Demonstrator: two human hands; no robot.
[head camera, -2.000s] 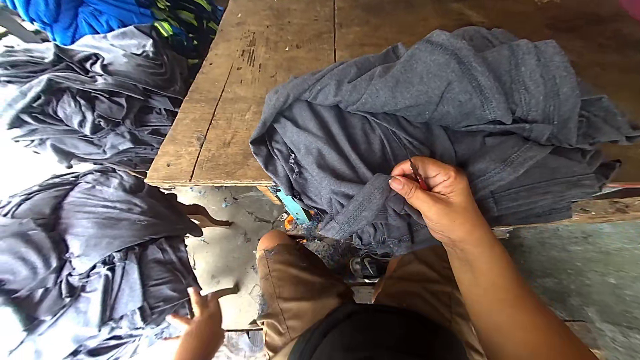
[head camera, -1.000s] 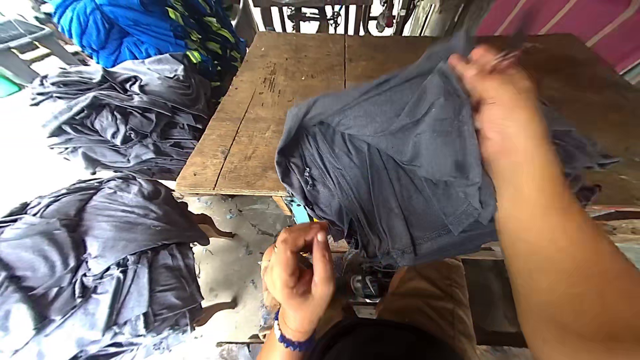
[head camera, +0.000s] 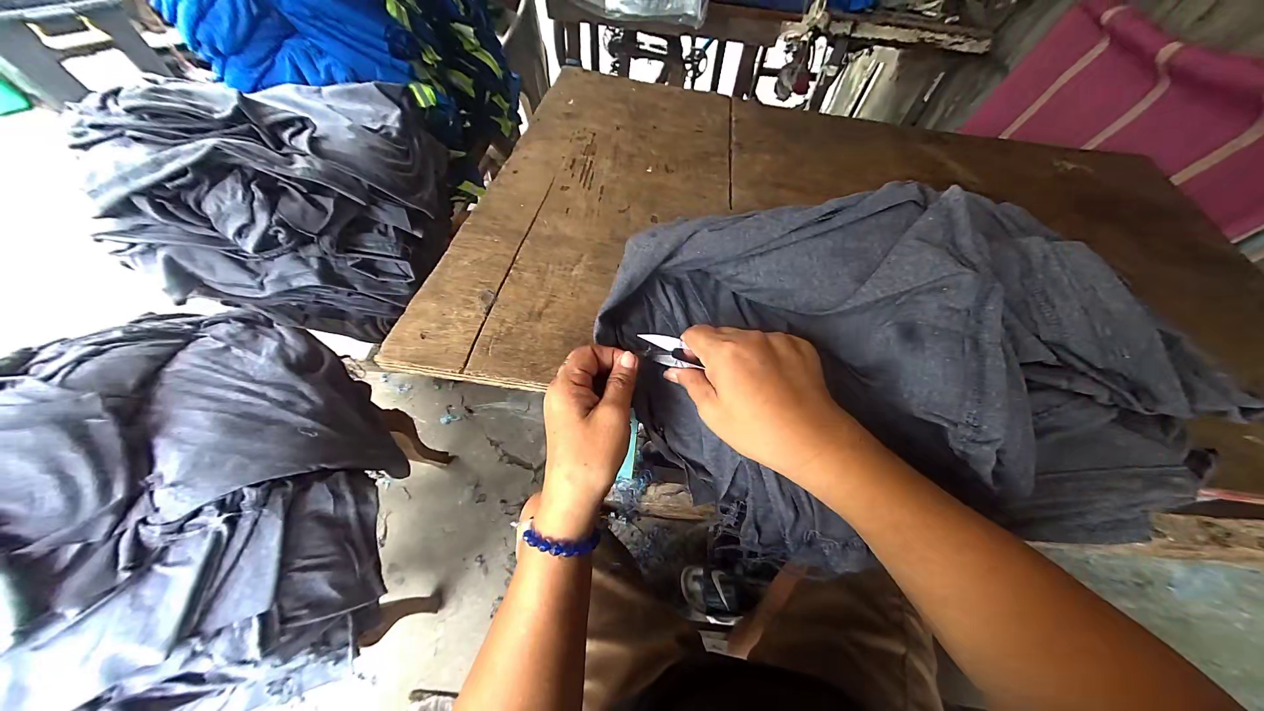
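A heap of dark grey cloth garments (head camera: 889, 286) lies over the near edge of a wooden table (head camera: 553, 237) and hangs down toward my lap. My right hand (head camera: 765, 395) grips small metal thread snips (head camera: 670, 352), whose pointed blades face left and look parted. Just left of the blade tips, my left hand (head camera: 591, 415) has thumb and forefinger pinched at the edge of the grey cloth; whether a thread is between them is too small to tell. A blue beaded bracelet (head camera: 561, 541) circles my left wrist.
Two piles of grey cloth, one farther (head camera: 257, 197) and one nearer (head camera: 178, 434), stand left of the table. Blue cloth (head camera: 286, 39) lies behind them. Striped magenta fabric (head camera: 1136, 89) hangs at back right. Thread scraps litter the concrete floor (head camera: 444, 523).
My right hand has come down from the raised cloth to beside my left hand. The lifted grey cloth lies lower on the heap. My left hand has moved up to the cloth's edge.
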